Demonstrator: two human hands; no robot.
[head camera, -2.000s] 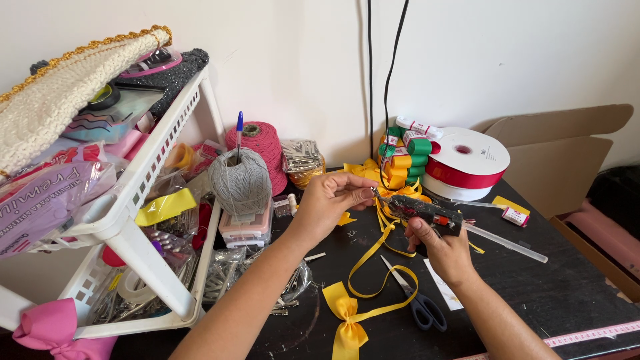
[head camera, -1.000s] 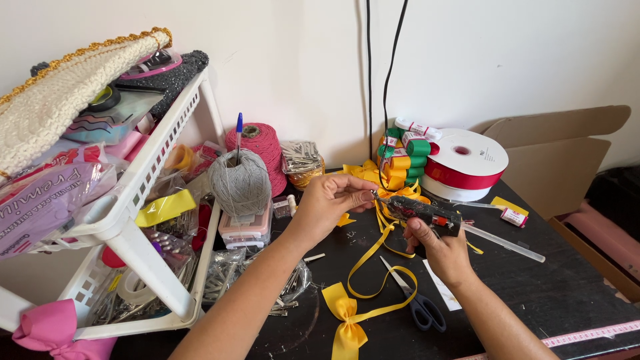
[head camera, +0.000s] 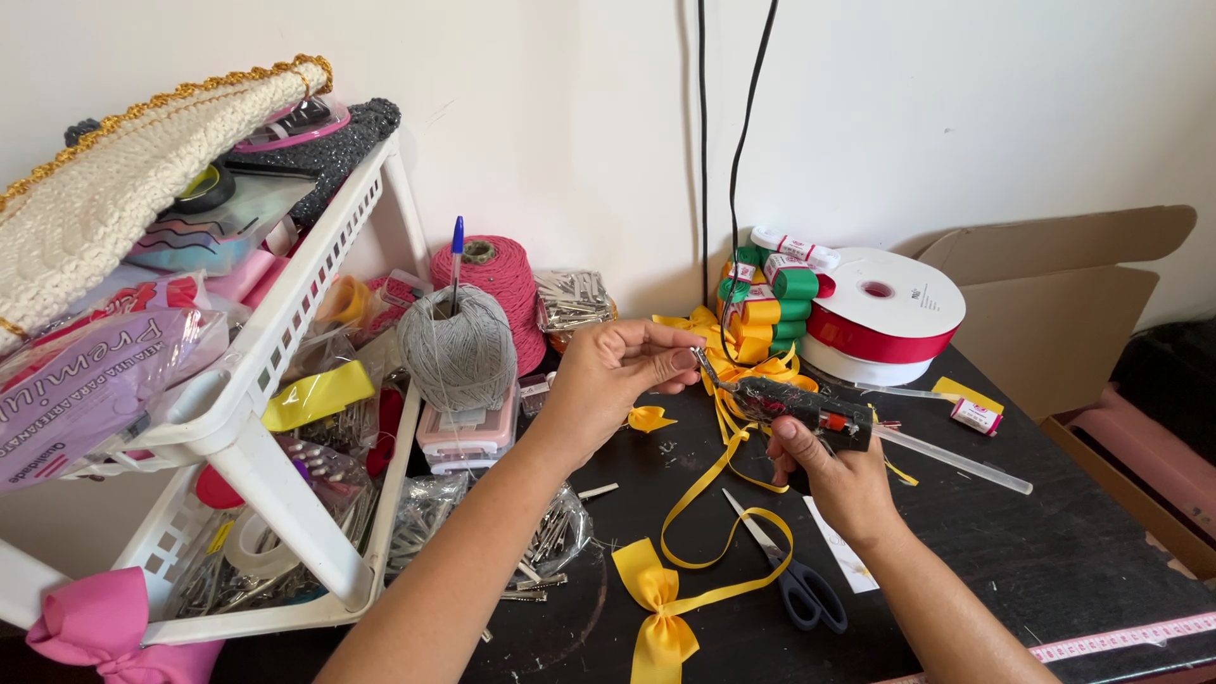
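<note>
My right hand (head camera: 836, 475) grips a black hot glue gun (head camera: 793, 410), its nozzle pointing left and a clear glue stick (head camera: 955, 459) out of its back. My left hand (head camera: 622, 375) pinches a small metal hair clip (head camera: 705, 363) at the nozzle tip. Below my hands, a yellow ribbon bow (head camera: 658, 608) lies on the dark table, joined to a narrow yellow ribbon (head camera: 684, 556) that loops upward. Dark-handled scissors (head camera: 798, 579) lie beside it, blades partly under the ribbon. More yellow bows (head camera: 760, 366) are heaped behind the glue gun.
On the left stands a white plastic rack (head camera: 294, 323) with bagged supplies. Grey twine (head camera: 458, 356), pink cord (head camera: 494, 285) and bagged metal clips (head camera: 560, 532) are near it. Ribbon spools (head camera: 883, 304) and rolls stand at the back right, near a cardboard box (head camera: 1054, 323). A tape measure (head camera: 1130, 636) crosses the front right.
</note>
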